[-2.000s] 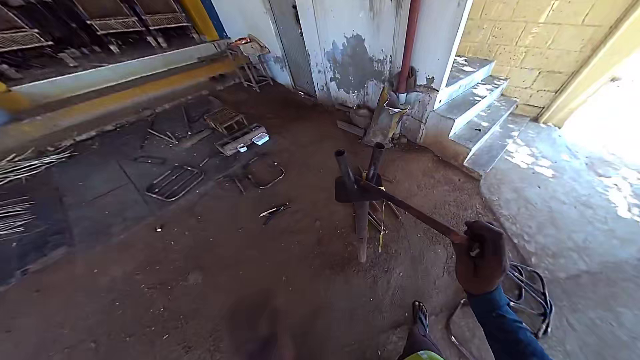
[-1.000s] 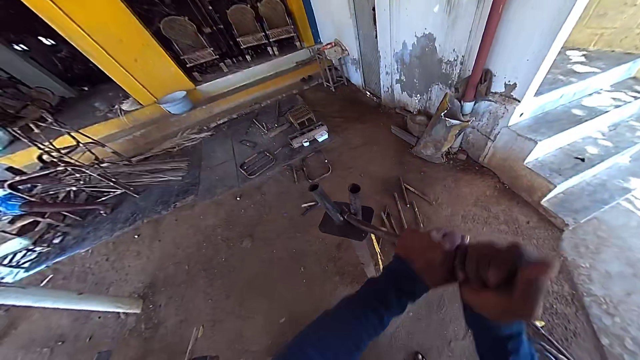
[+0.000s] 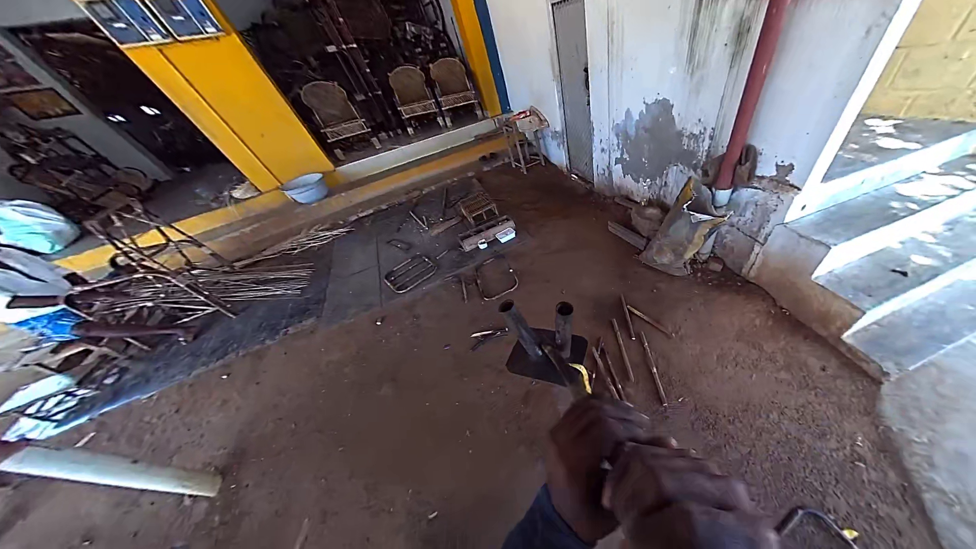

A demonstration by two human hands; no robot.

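Observation:
Two upright metal pipes (image 3: 563, 328) rise from a dark flat plate (image 3: 534, 367) on a post. A thin rod or cane (image 3: 560, 364) runs from between the pipes toward me. My left hand (image 3: 591, 457) is closed around it, nearer the pipes. Just behind, and pressed close to it, my right hand (image 3: 679, 496) is closed on the same rod; its far end is hidden by the hands. A yellow strip (image 3: 582, 377) shows beside the plate. Several short sticks (image 3: 621, 351) lie on the dirt right of the pipes.
Bent frames (image 3: 497, 278), a small wooden box (image 3: 488, 232) and a pair of pliers or similar tool (image 3: 488, 334) lie on the ground ahead. Bundled canes (image 3: 229, 284) are at left, near a pale pole (image 3: 114, 470). Concrete steps (image 3: 900, 259) and a red pipe (image 3: 751, 99) stand right.
Two seconds ago only my right hand showed on the rod; one second ago both hands held it. My hands are now lower in view, close behind the pipes. The view has swung left.

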